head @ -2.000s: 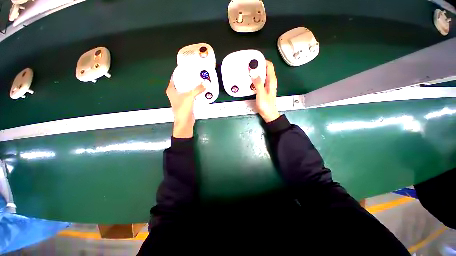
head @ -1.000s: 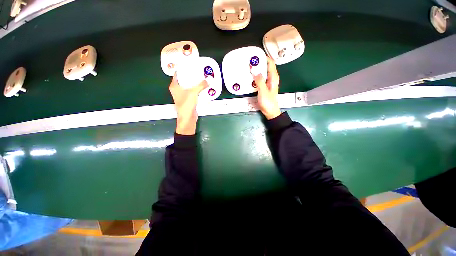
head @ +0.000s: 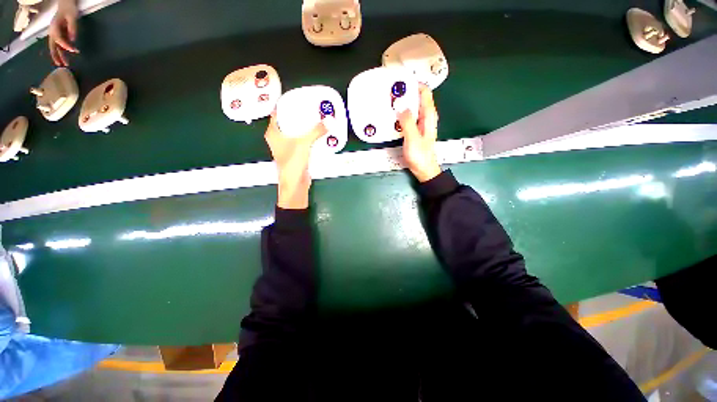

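My left hand (head: 293, 151) grips a white electronic unit (head: 303, 107) by its lower left side, thumb on its face near a button. My right hand (head: 419, 141) grips a second white electronic unit (head: 372, 99) by its right side, thumb on its face below the display. Both units are held side by side, faces up, over the guide rail's far edge. Each has a small round blue-purple lit display near the top right; the digits are too blurred to read. A round button shows at each lower edge. My fingers under the units are hidden.
Cream waiting units lie on the dark green belt (head: 185, 149), one (head: 251, 92) just left of my left unit and one (head: 417, 59) behind my right unit. Another person's hand (head: 63, 33) is at the upper left. A guide rail (head: 196, 179) and slanting grey post (head: 597, 106) border the belt.
The waiting units on the belt have shifted left past my hands, and more show at the left and right. Another person's hand has appeared at the upper left. My hands keep their grips.
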